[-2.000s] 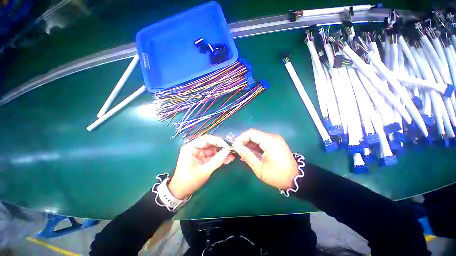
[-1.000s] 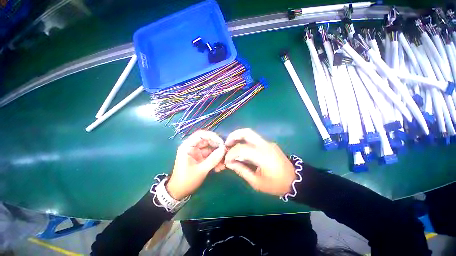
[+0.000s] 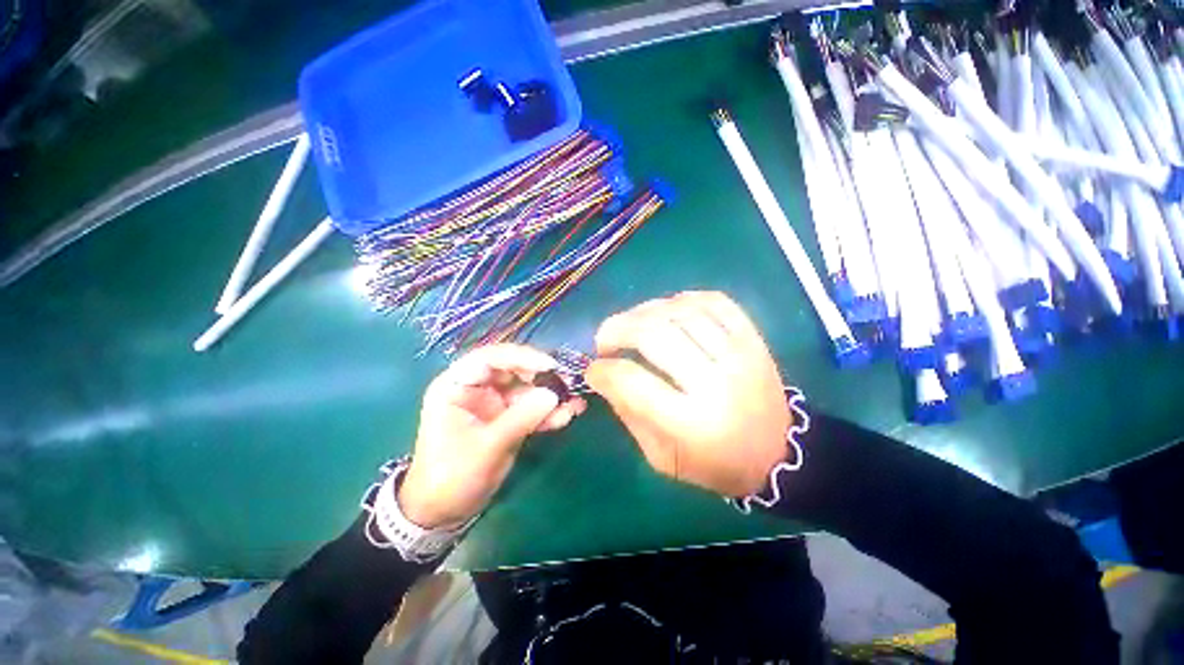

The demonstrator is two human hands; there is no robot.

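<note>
My left hand [image 3: 474, 422] pinches a small dark connector housing [image 3: 553, 385] between thumb and fingers, in front of the wire pile. My right hand [image 3: 675, 383] is just right of it, fingertips closed on thin wires [image 3: 571, 363] that meet the housing. The rest of the held wires is hidden by my right hand. Unsleeved wire harnesses [image 3: 487, 227] with blue connectors at their right ends lie beyond my hands. The blue parts tray [image 3: 403, 124] stands behind them with a few dark housings [image 3: 522, 109] in it.
Two loose white sleeves [image 3: 264, 224] lie left of the tray. One sleeved harness [image 3: 783, 231] lies right of centre. A big heap of finished harnesses [image 3: 915, 234] fills the right. The green bench top [image 3: 195, 442] has a curved front edge; a pale rail [image 3: 182, 170] runs behind.
The view has shifted, so the tray and heap sit further left and up. My hands have parted slightly, showing the dark housing in my left hand and wires beside it.
</note>
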